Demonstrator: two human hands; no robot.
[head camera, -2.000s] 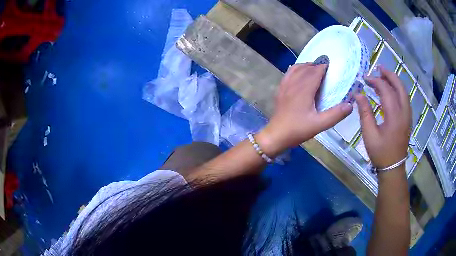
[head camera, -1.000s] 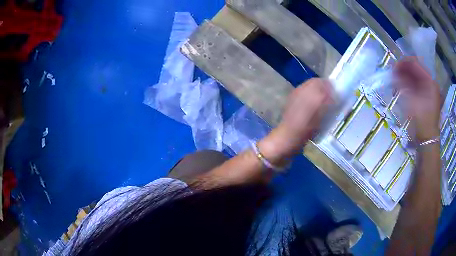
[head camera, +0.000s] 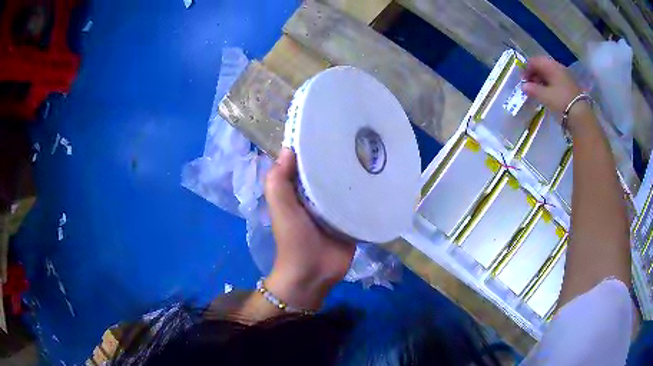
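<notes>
My left hand (head camera: 304, 236) holds the large white tape roll (head camera: 336, 164) by its lower left edge, its flat face and small core hole turned toward me. My right hand (head camera: 555, 89) is at the upper end of the cell tray (head camera: 469, 136). Its fingertips pinch a short white tape piece with blue print (head camera: 515, 99) over a pouch cell (head camera: 501, 118). Whether the piece touches the cell, I cannot tell. The tray holds several silver-grey cells in two rows, with yellow patches and thin red leads between the rows. My right forearm hides part of the tray.
The tray lies on a wooden pallet (head camera: 358, 61) with open gaps between slats. Crumpled translucent film (head camera: 222, 161) lies on the blue floor left of it. Another tray (head camera: 645, 221) is at the right edge. A red plastic object (head camera: 43, 71) stands at the upper left. White scraps dot the floor.
The blurred hands have moved apart. My left hand now holds the roll away from the tray, to the left. My right hand has moved to the tray's upper end with a tape piece.
</notes>
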